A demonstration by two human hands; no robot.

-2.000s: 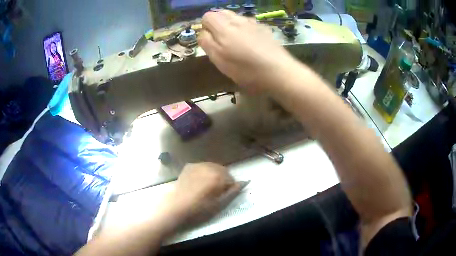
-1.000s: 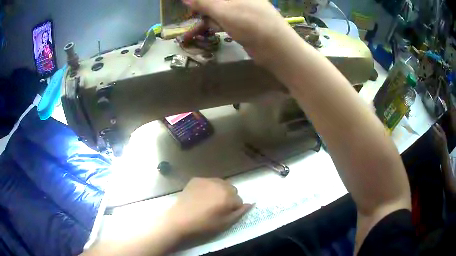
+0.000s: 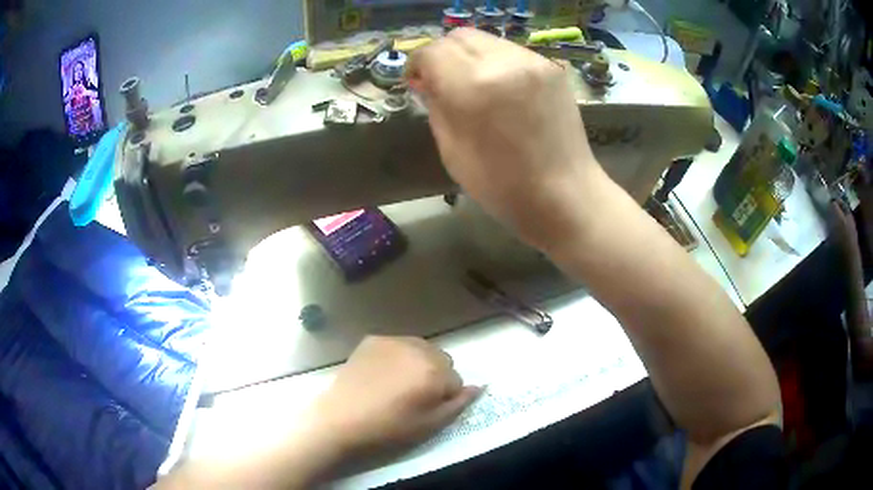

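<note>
The beige sewing machine (image 3: 316, 153) stands across the view, with a round metal winder part (image 3: 391, 67) on its arm. My right hand (image 3: 507, 129) is raised over the arm, fingers bent in beside that part; the fingertips are largely hidden, and any thread is too fine to see. My left hand (image 3: 397, 388) rests curled on the white ruler-marked table edge (image 3: 536, 392), one fingertip pointing right; whether it holds anything is hidden. The shiny navy quilted panel (image 3: 105, 335) lies at the left, partly under the bright lamp glare.
A dark device with a pink screen (image 3: 356, 244) lies on the machine bed, near a slim metal tool (image 3: 512, 304) and a small dark round thing (image 3: 311, 317). A phone (image 3: 82, 91) stands upright behind left. Yellow-green bottle (image 3: 751, 206) stands right. Blue item (image 3: 94, 182) is behind the machine head.
My right hand has moved down and right from the top of the frame, uncovering the round part and the spools behind it. My left hand has stayed nearly still since one second ago.
</note>
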